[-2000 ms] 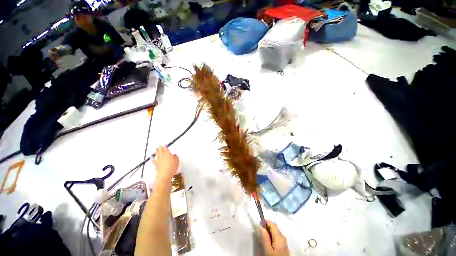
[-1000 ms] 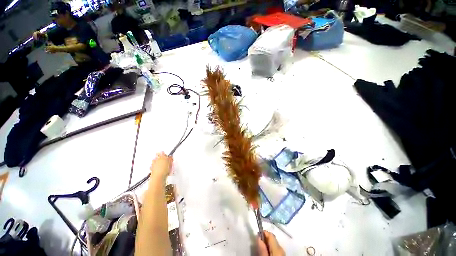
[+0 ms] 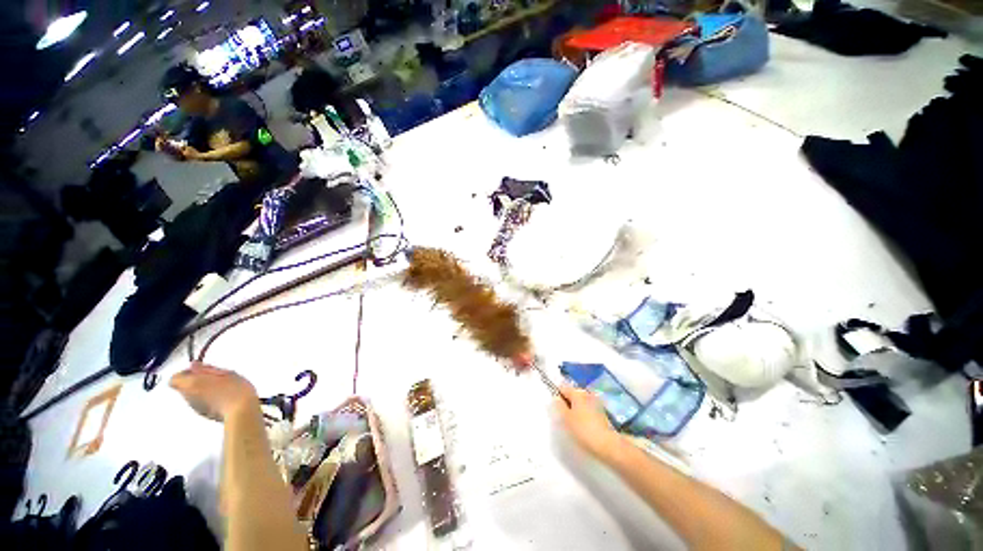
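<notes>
My right hand [image 3: 583, 414] is closed around the thin handle of a brown feather duster [image 3: 466, 301]. The plume points away and left, low over the white table [image 3: 744, 231]. My left hand [image 3: 213, 390] is at the left above the table, at the near end of a dark cord [image 3: 282, 298] that loops up toward the back. The fingers seem closed on the cord, partly hidden by the hand. A basket with a pinkish rim [image 3: 379, 452], holding dark and clear items, stands right of my left forearm. A narrow clear packet [image 3: 433, 463] lies beside it.
A black hanger [image 3: 291, 396] lies by the basket. White padded cloth [image 3: 746, 353] and blue patterned strips [image 3: 668, 398] lie right of the duster. Blue, white and red bags [image 3: 527, 95] stand at the back. Dark garments [image 3: 911, 194] lie at right. A person [image 3: 221, 135] is beyond the table.
My left hand has moved left with the cord, which now runs further left. The duster has swung lower and tilted further left, and my right hand has moved up the view.
</notes>
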